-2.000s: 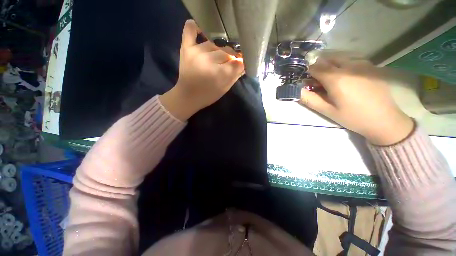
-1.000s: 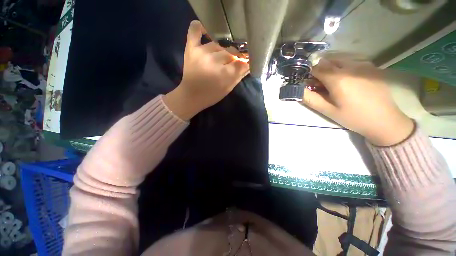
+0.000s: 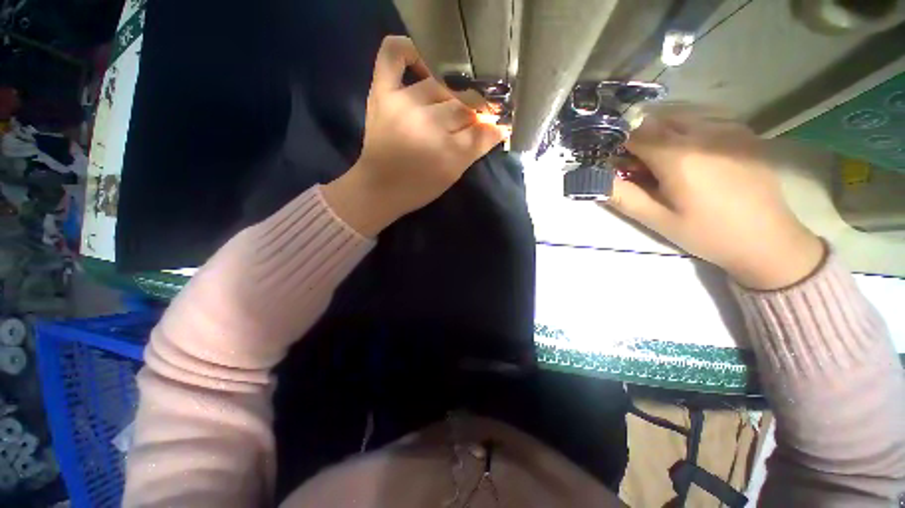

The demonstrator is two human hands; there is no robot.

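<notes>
A large black fabric panel (image 3: 218, 129) lies over the table's left part and drapes down over the lap. My left hand (image 3: 422, 129) grips its edge close beside the lit needle area; the fingertips are partly hidden by the fabric and glare. The sewing machine's cream head (image 3: 571, 50) fills the top centre. A black ribbed knob (image 3: 588, 182) sits below it, right of the fabric edge. My right hand (image 3: 695, 179) is curled just right of the knob, its fingertips at the metal parts. A small dark thing with a red glint shows between its thumb and fingers; I cannot tell what.
The table's green edge strip (image 3: 645, 365) runs across below the pale bed. A blue latticed crate (image 3: 89, 407) stands at lower left, with white rolls (image 3: 12, 347) beyond it. Tan material with black strips (image 3: 655, 456) shows below the table. A green machine panel (image 3: 863, 114) is at right.
The machine head and knob appear slightly further right in the view. My left hand sits slightly further right with the fabric edge. My right hand keeps nearly the same pose beside the knob.
</notes>
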